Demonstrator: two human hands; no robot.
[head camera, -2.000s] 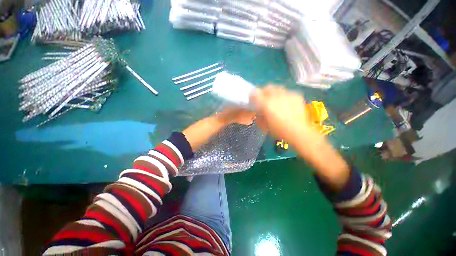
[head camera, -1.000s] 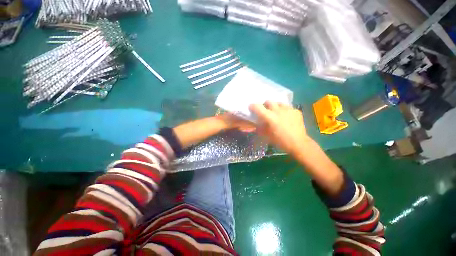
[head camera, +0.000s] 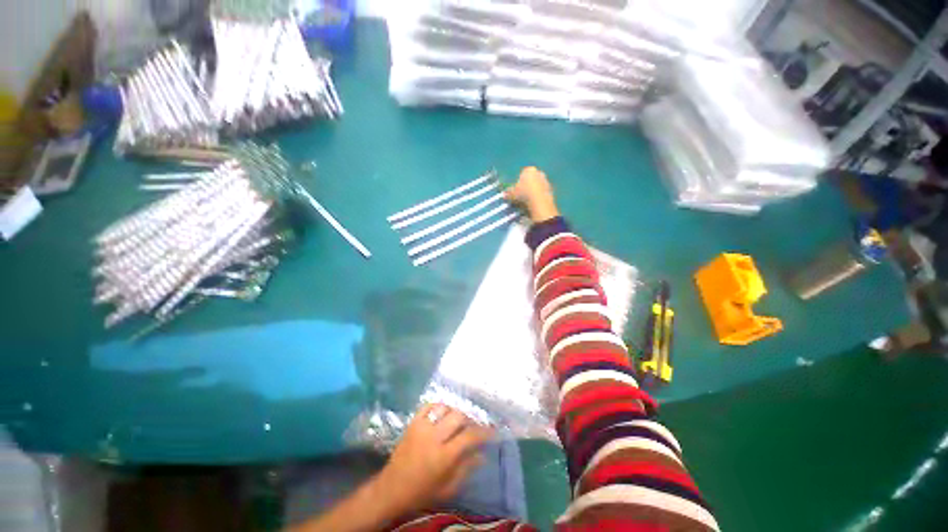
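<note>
Bubble wrap (head camera: 486, 330) lies spread at the bench's front edge, below a short row of several thin silvery rod parts (head camera: 457, 220). My right hand (head camera: 533, 194) is at the right ends of the rods, fingers bent down on them; whether it grips one cannot be told. My left hand (head camera: 438, 455) is at the near edge of the bubble wrap, fingers bent over it; its fingertips are partly hidden, so a grip is unclear. My right sleeve covers part of the wrap.
A rod heap (head camera: 187, 239) and a single loose rod (head camera: 335, 220) lie left. Finished packs (head camera: 520, 62) and plain white packs (head camera: 733, 130) stand at the back. A utility knife (head camera: 657, 333), orange tape dispenser (head camera: 734, 299) and metal cylinder (head camera: 828, 272) are right. Blue film or mark (head camera: 239, 355) is front left.
My right hand has moved from the wrap forward to the rods. My left hand has drawn back to the wrap's near edge. The white folded wrap now lies spread, and the knife is uncovered.
</note>
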